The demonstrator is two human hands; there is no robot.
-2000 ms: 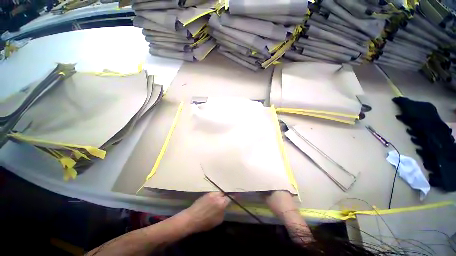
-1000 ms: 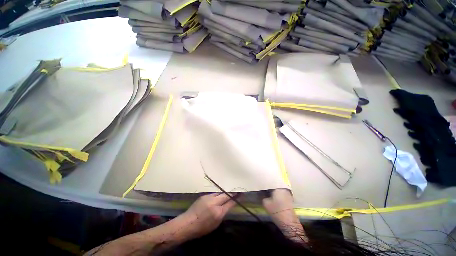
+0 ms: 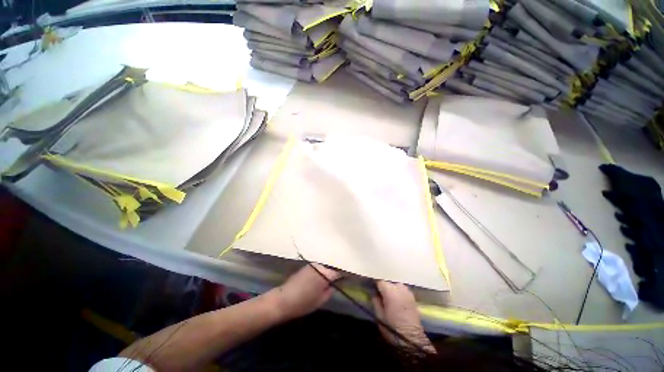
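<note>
A beige fabric panel [image 3: 349,211] with yellow edge tape [image 3: 266,192] down both sides lies in front of me, its upper part washed out by glare. My left hand [image 3: 307,289] is at the middle of its near edge, fingertips hidden under the panel. My right hand [image 3: 397,309] is just to the right at the same edge, its fingers partly under it. Both hands seem to hold this near edge; the exact grip is hidden. Dark hair strands cross the view over the hands.
A pile of panels [image 3: 164,134] lies at left. Bundled panels [image 3: 408,47] stand along the back. A folded panel [image 3: 491,138], narrow strips [image 3: 484,236], a slim dark-reddish tool [image 3: 573,218], white cloth [image 3: 610,276] and black pieces [image 3: 637,225] are at right. A yellow strip [image 3: 473,320] runs along the front edge.
The view has shifted and tilted, so the table's things appear further right. My right hand has moved in from the panel's right corner, closer to my left hand.
</note>
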